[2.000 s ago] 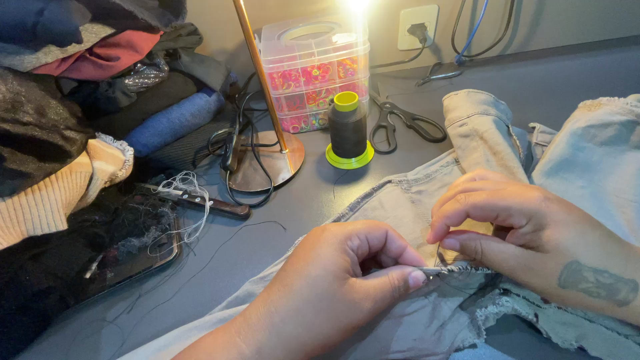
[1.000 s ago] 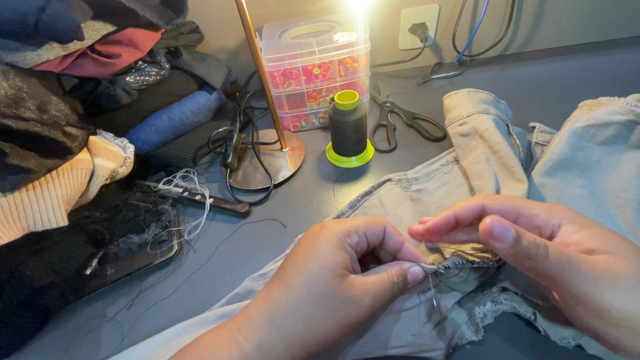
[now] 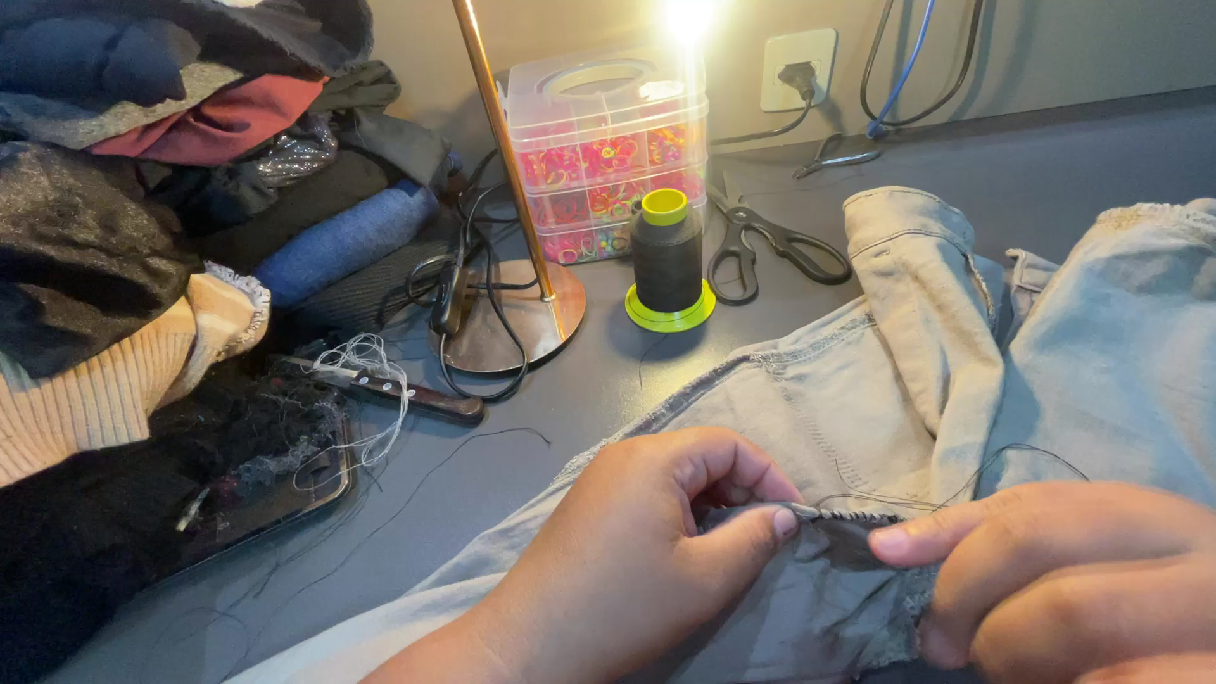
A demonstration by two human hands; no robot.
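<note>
A light denim garment lies spread over the table. My left hand pinches its folded edge between thumb and forefinger. Dark whip stitches run along that edge just right of my left fingertips. My right hand is at the right end of the stitches, one fingertip at the edge and the other fingers curled; whether it holds a needle cannot be seen. A loose dark thread arcs above my right hand and back along the stitching.
Behind stand a dark thread cone, black-handled scissors, a clear box of coloured bands and a copper lamp base. To the left lie a dark-handled knife with tangled white thread and a pile of clothes. Small pliers lie near the wall.
My right hand was pinching at the edge beside my left hand, then opened and moved right. It is now lower, with curled fingers. My left hand keeps its pinch on the edge.
</note>
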